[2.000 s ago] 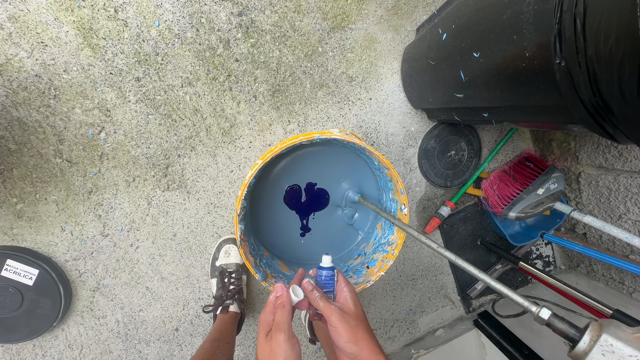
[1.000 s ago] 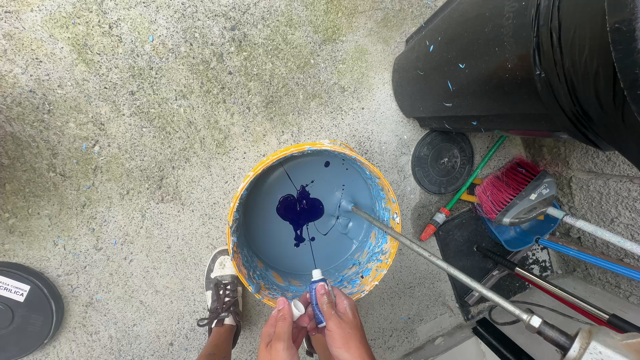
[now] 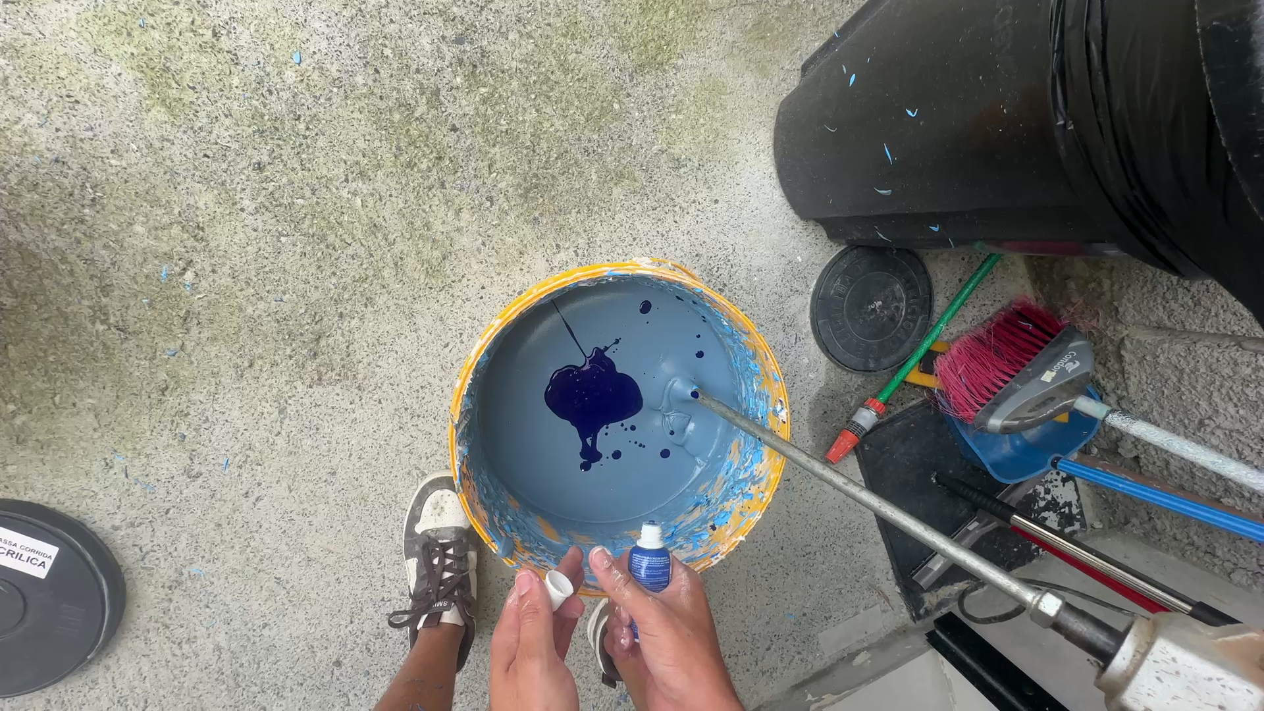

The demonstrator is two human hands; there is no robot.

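Observation:
My left hand [image 3: 536,632] pinches a small white cap [image 3: 558,589] at the near side of the bucket. Beside it, my right hand [image 3: 664,627] holds a small blue bottle [image 3: 650,568] with a white nozzle, upright in the view. A yellow-rimmed bucket [image 3: 474,365] of grey-blue paint [image 3: 533,464] stands just beyond both hands, its inner wall smeared with paint. Dark blue colorant [image 3: 592,393] lies pooled on the paint, with scattered drops around it. The metal shaft of a mixer [image 3: 859,494] reaches into the paint from the lower right.
A black bin [image 3: 938,128] stands at upper right, near a round black lid [image 3: 872,308]. A pink-bristled broom [image 3: 1007,365], blue dustpan [image 3: 1027,439] and green handle [image 3: 938,331] lie along the wall. Another black lid [image 3: 59,622] is at lower left. My shoe [image 3: 439,563] is beside the bucket.
The colorant pool has changed shape, and a thin streak and more drops now mark the paint. A thin dark line from the bottle's nozzle one second ago is gone.

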